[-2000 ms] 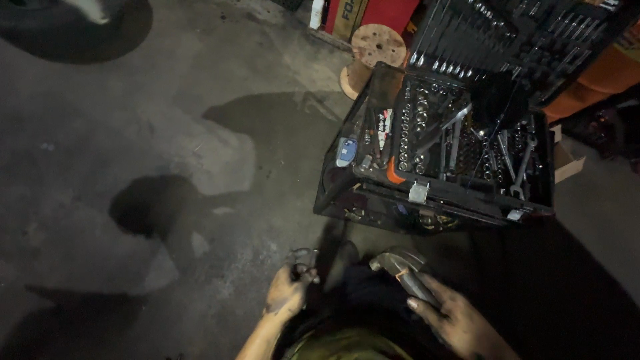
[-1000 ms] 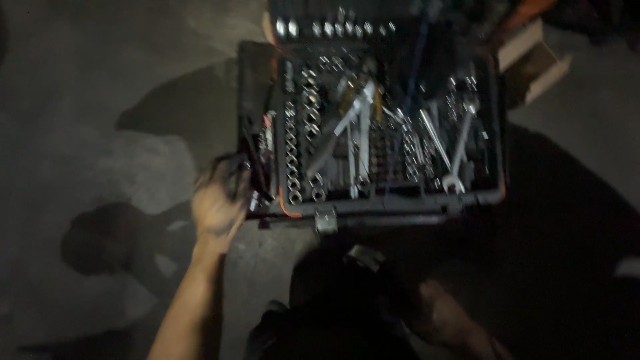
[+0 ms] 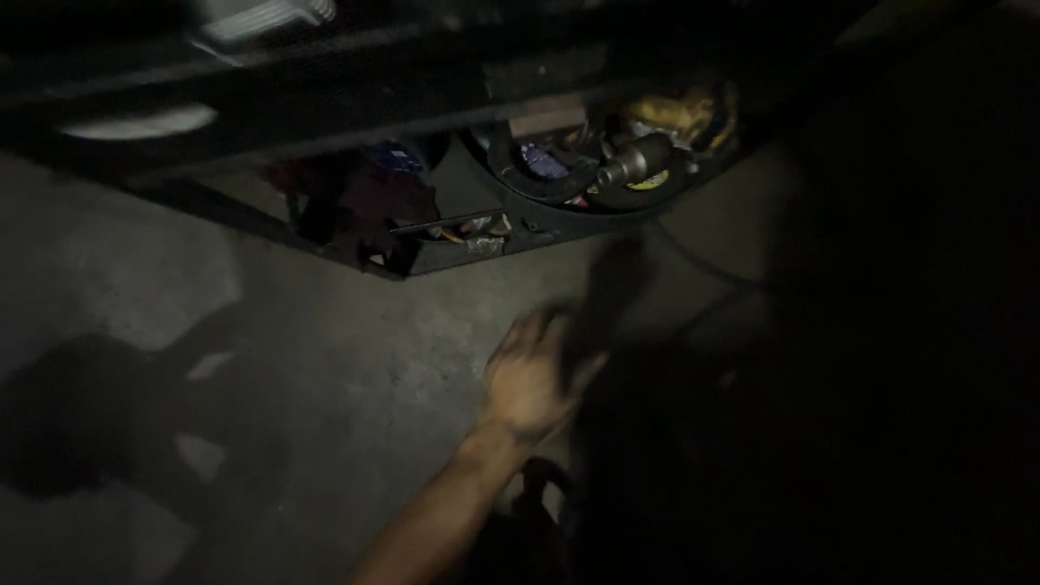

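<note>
My left hand (image 3: 532, 382) is stretched out over the concrete floor, blurred, with the thumb apart from the fingers. Whether it holds anything cannot be made out in the dim light. Above it in the view, a dark metal shelf (image 3: 455, 264) carries a round dark tray (image 3: 528, 197). In and around that tray lie a cylindrical metal part (image 3: 636, 162), a yellow and black item (image 3: 678, 114) and a small brown block (image 3: 548, 118). A dark red cloth (image 3: 382, 203) lies on the shelf's left part. My right hand does not show; the right side is very dark.
Small scraps (image 3: 486, 244) lie at the shelf's front corner. A dark cable (image 3: 707, 264) runs over the floor to the right of the shelf. Shadows fall across the concrete floor (image 3: 325, 390) at the left.
The view has moved strongly, from the open socket set to the shelf. The right hand, which held a hammer two seconds ago, is out of view. The left hand has left the tool case's edge.
</note>
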